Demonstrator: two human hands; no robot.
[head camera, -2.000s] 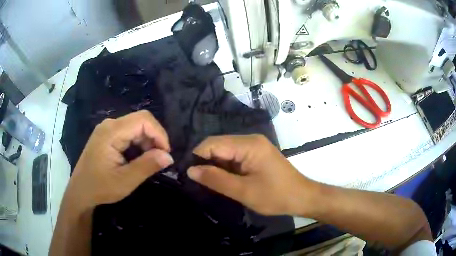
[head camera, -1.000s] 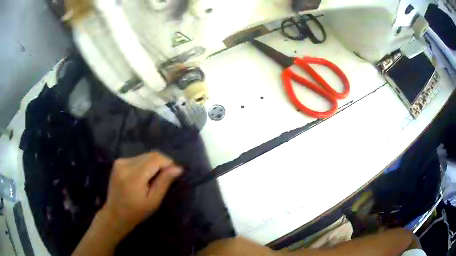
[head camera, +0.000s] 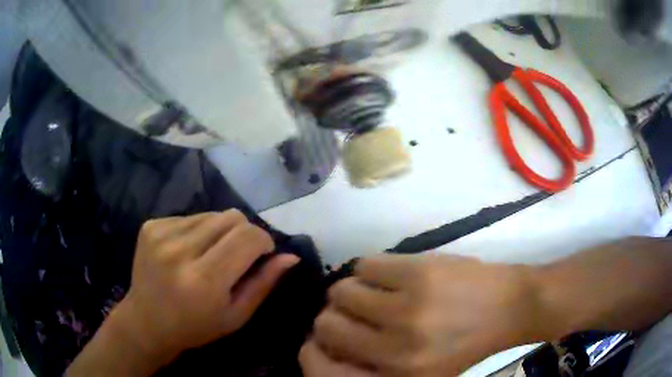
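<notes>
The dark garment panel (head camera: 88, 213) with pinkish tufted motifs lies over the left of the table and under my hands. My left hand (head camera: 199, 280) pinches the dark fabric between thumb and bent fingers, near its edge. My right hand (head camera: 420, 309) is closed at the fabric's right edge, its fingers curled down over dark cloth. The sewing machine head (head camera: 184, 66) is close above, with the cream tension knob (head camera: 376, 156) in front. The silver needle plate (head camera: 258, 177) shows in part. The needle and presser foot are hidden or too blurred to tell.
Red-handled scissors (head camera: 541, 129) lie on the table right of the machine head. Black-handled snips (head camera: 541, 31) lie behind them. A ragged dark strip (head camera: 471, 221) runs along the table joint. A dark rectangular object (head camera: 658, 140) is cut off at the right edge.
The view has moved closer to the machine head. My right hand has come up from the bottom edge to the fabric's right edge. The fabric edge between my hands is now bunched.
</notes>
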